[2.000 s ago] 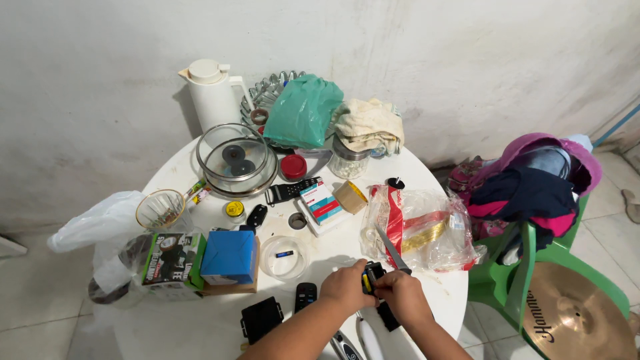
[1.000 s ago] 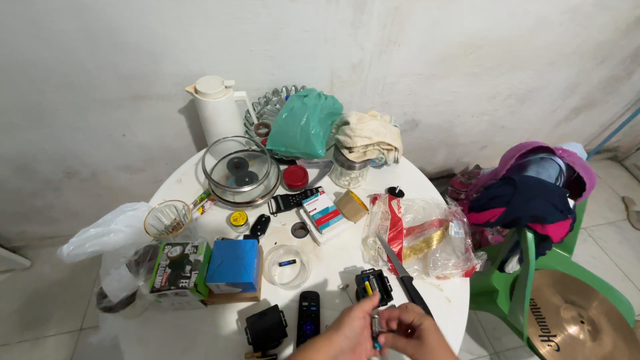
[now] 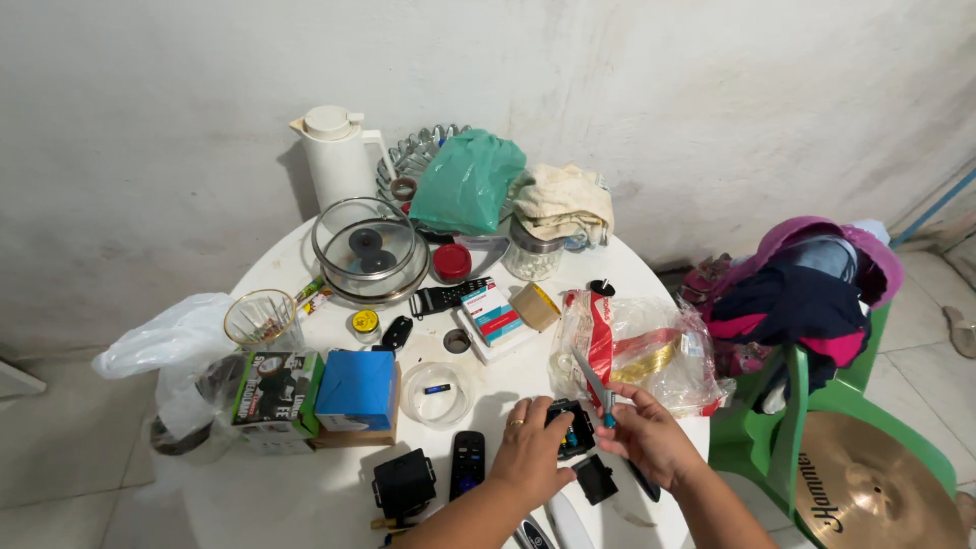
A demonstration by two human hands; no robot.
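My left hand point(image 3: 531, 440) rests on a small open black plastic box point(image 3: 570, 429) with batteries inside, low in the head view. My right hand point(image 3: 640, 431), just right of the box, holds a small blue-green battery point(image 3: 609, 409) between thumb and fingers. The blade of a knife point(image 3: 589, 374) shows behind that battery, and its black handle runs under my right hand. A black plastic cover point(image 3: 595, 479) lies below the box. To the left are a black remote control point(image 3: 467, 462), a second black box point(image 3: 404, 483) and a round clear dish point(image 3: 437, 394) with one battery point(image 3: 437, 389) in it.
Clear plastic packaging point(image 3: 644, 351) lies right of the knife. Farther back stand a white thermos jug point(image 3: 339, 164), glass lids point(image 3: 370, 252), a green plastic bag point(image 3: 469, 183) and a glass jar point(image 3: 532, 255). Boxes point(image 3: 354, 390) stand left. A green chair point(image 3: 797, 412) holding a cymbal point(image 3: 877, 488) adjoins the table.
My hands have moved apart from each other. The left has gone onto the open black box, and the right has risen beside it with the battery.
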